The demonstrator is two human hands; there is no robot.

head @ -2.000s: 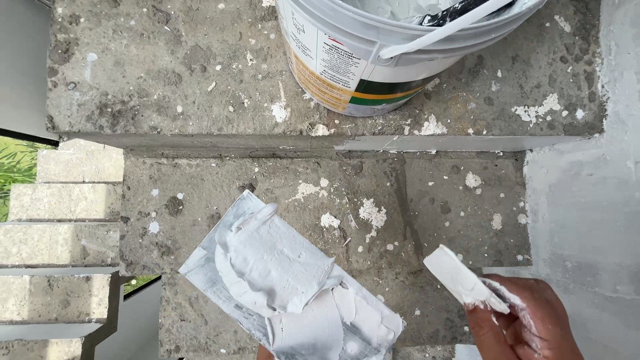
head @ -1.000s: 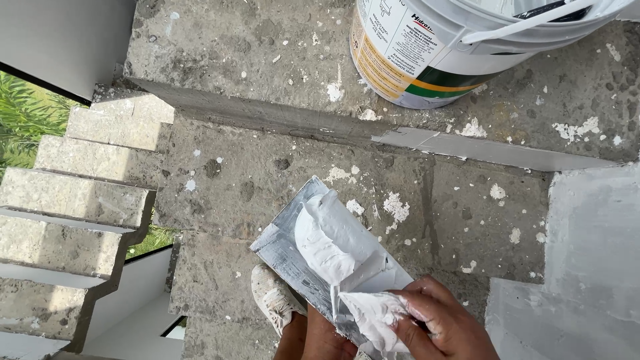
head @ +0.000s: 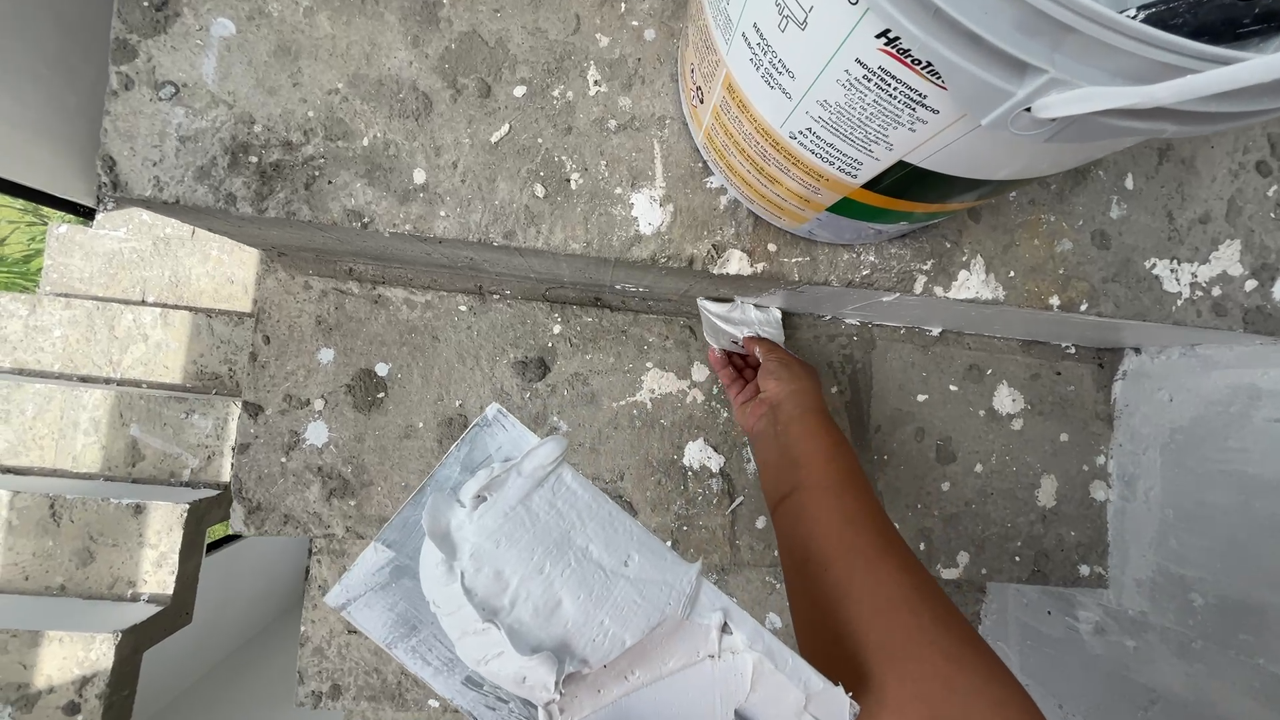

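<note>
My right hand (head: 755, 385) grips a small putty knife (head: 740, 325) coated with white filler, its blade against the concrete stair riser (head: 560, 275). Smooth filler covers the riser to the right of the blade. At the lower middle is a flat plastering trowel (head: 400, 570) carrying a thick mound of white filler (head: 570, 560). My left hand is out of view, below the frame. On the step above the riser stands a white plastic bucket (head: 850, 120) with a printed label, a white handle and a dark tool in its mouth.
Concrete steps (head: 520, 370) spotted with dried filler fill the middle. A grey-white wall (head: 1190, 480) borders them on the right. Another flight of sunlit steps (head: 120, 340) descends at the left, with a gap and green plants (head: 20, 245) beside it.
My right hand has moved from the trowel up to the riser, with the putty knife still in its grip. The shoe and legs seen a second ago are out of view.
</note>
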